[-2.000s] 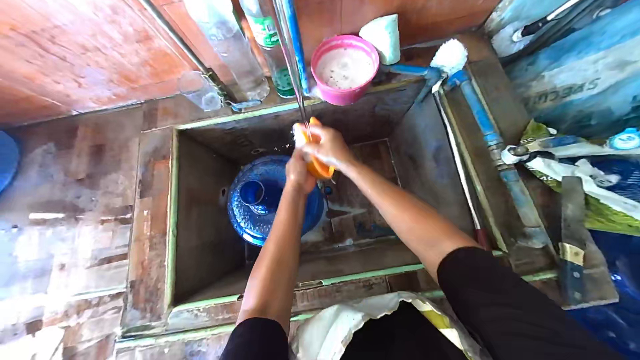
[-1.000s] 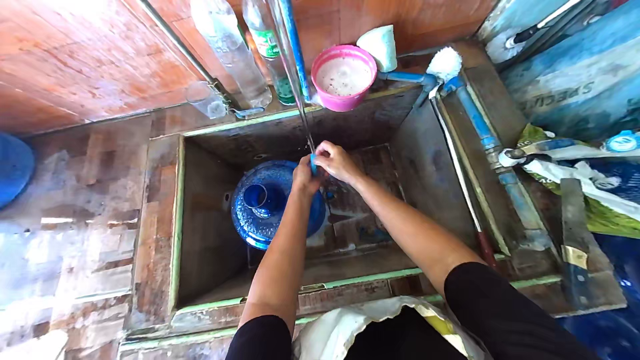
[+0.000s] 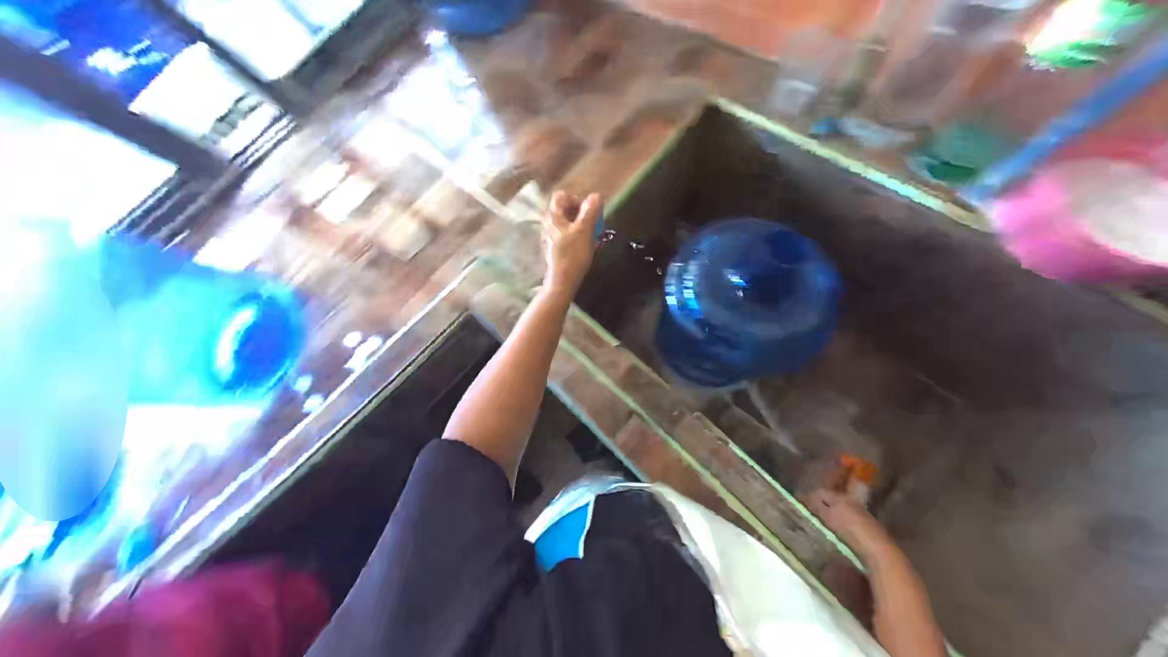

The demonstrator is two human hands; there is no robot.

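Observation:
My left hand [image 3: 573, 239] is raised over the left edge of the tiled sink, its fingers closed on a small blue piece [image 3: 599, 226], probably a cap; water drops hang beside it. To its right, a large blue plastic water jug [image 3: 748, 297] stands inside the sink basin. My right hand [image 3: 844, 511] is low in the basin near its front rim, blurred, at a small orange and white thing [image 3: 858, 470]; its grip on that thing looks closed.
The sink's tiled rim [image 3: 675, 438] runs diagonally in front of me. A pink bowl [image 3: 1086, 219] sits at the right by a blue pipe [image 3: 1068, 119]. More blue jugs [image 3: 210, 328] stand at the left. A white sack or apron [image 3: 776, 584] covers my front.
The view has swung strongly to the left. My hands, together over the basin before, are now apart: the left out at the sink's edge with the blue piece, the right low in the basin.

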